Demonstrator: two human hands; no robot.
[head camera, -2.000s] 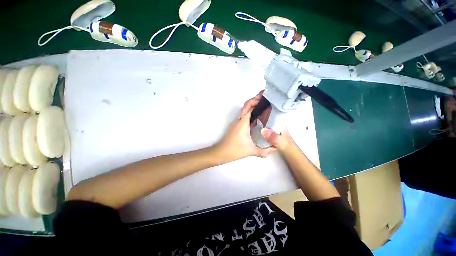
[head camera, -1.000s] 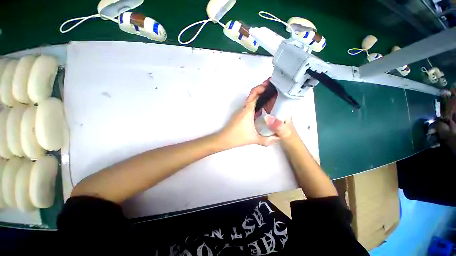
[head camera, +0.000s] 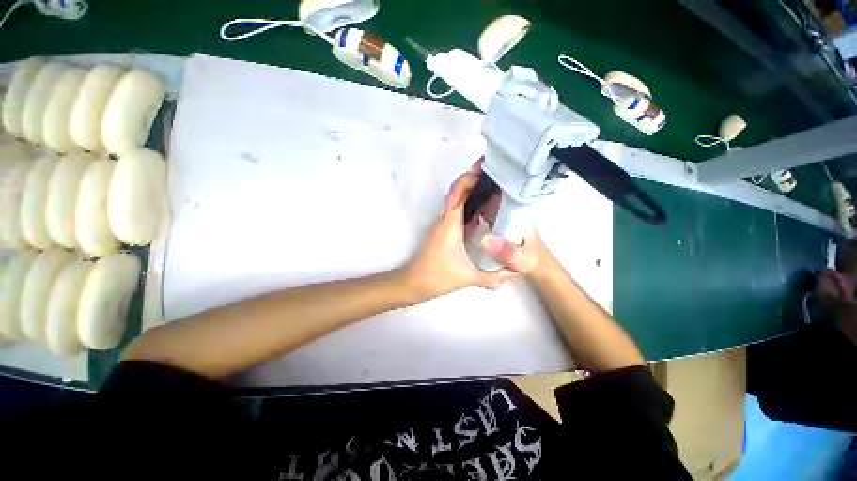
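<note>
My left hand (head camera: 445, 254) and my right hand (head camera: 522, 256) are both wrapped around the grip of a light-grey glue gun (head camera: 526, 141) above the white board. Its white cartridge (head camera: 466, 79) points up and left over the green belt, with the thin nozzle (head camera: 417, 47) at the front. The black plunger rod (head camera: 615, 185) sticks out at the rear right. A striped body (head camera: 372, 56) lies left of the nozzle, beside a cream cap (head camera: 336, 11) with a cord loop. A cream cap (head camera: 503, 38) lies behind the cartridge; its striped body is not visible, perhaps hidden by the gun.
Cream oval blanks (head camera: 137, 197) stand in three rows at left on the bench. The white board (head camera: 282, 188) lies under my forearms. Another striped piece (head camera: 637, 109) lies on the belt (head camera: 188, 47) at right. A metal bar (head camera: 780, 150), a carton (head camera: 700, 413) and another person's hand (head camera: 832, 282) are at right.
The belt pieces and the oval blanks have shifted right in the view. The nozzle, earlier close to a striped body, now shows over bare belt between pieces. Both hands stay on the gun.
</note>
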